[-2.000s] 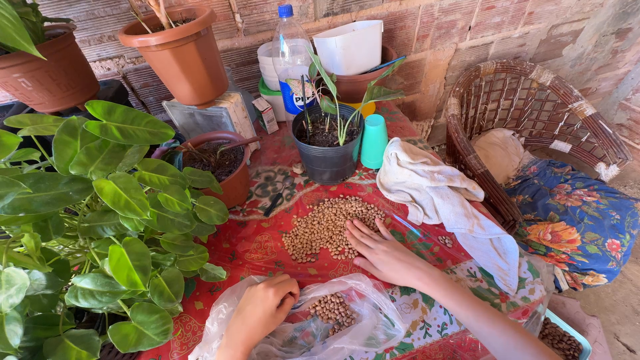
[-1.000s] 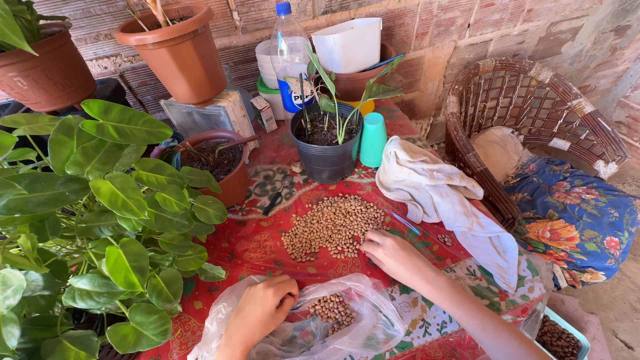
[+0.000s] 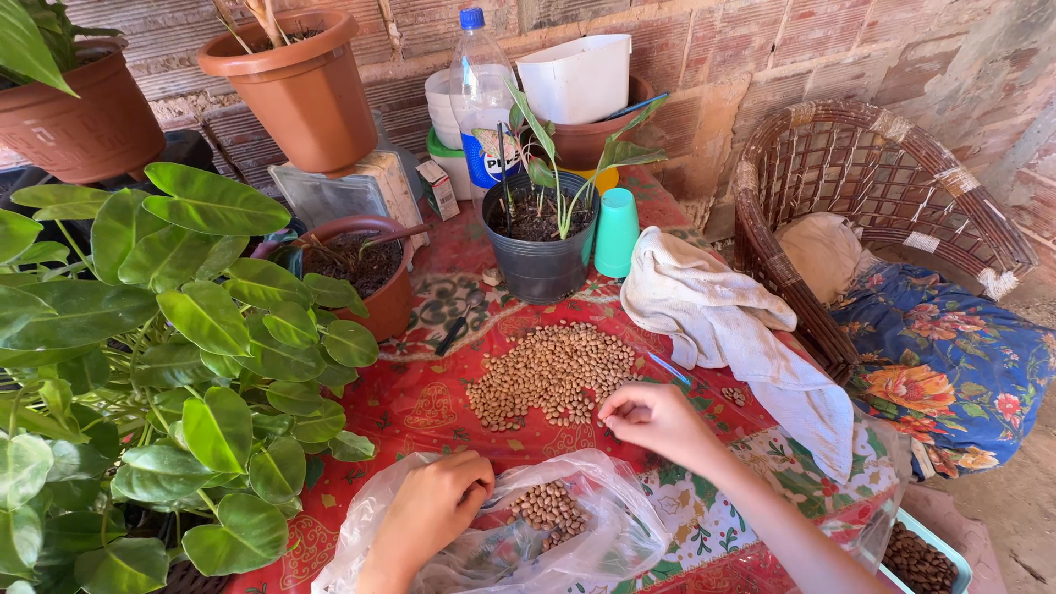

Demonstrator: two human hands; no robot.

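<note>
A spread pile of light brown beans (image 3: 553, 367) lies on the red patterned tablecloth (image 3: 412, 396). My right hand (image 3: 656, 417) is at the pile's lower right edge, its fingers curled with thumb and fingertips close together; whether a bean is between them cannot be told. My left hand (image 3: 441, 503) rests, fingers bent, on the left side of a clear plastic bag (image 3: 610, 528), and its grip on the plastic is partly hidden. A smaller heap of beans (image 3: 551, 511) sits in the bag, right of that hand. Several beans (image 3: 733, 396) lie apart near the white cloth (image 3: 701, 305).
Behind the pile stand a black plant pot (image 3: 540, 256) and a turquoise cup (image 3: 617, 235). A spoon (image 3: 459, 323) lies left of them. Leafy plants (image 3: 206, 330) crowd the left side. A wicker chair (image 3: 751, 214) stands at right; a container of darker beans (image 3: 920, 561) is at lower right.
My right hand was spread over the right side of the pile two seconds ago; it has drawn back toward the lower right edge and its fingers have curled. My left hand has stayed at the bag.
</note>
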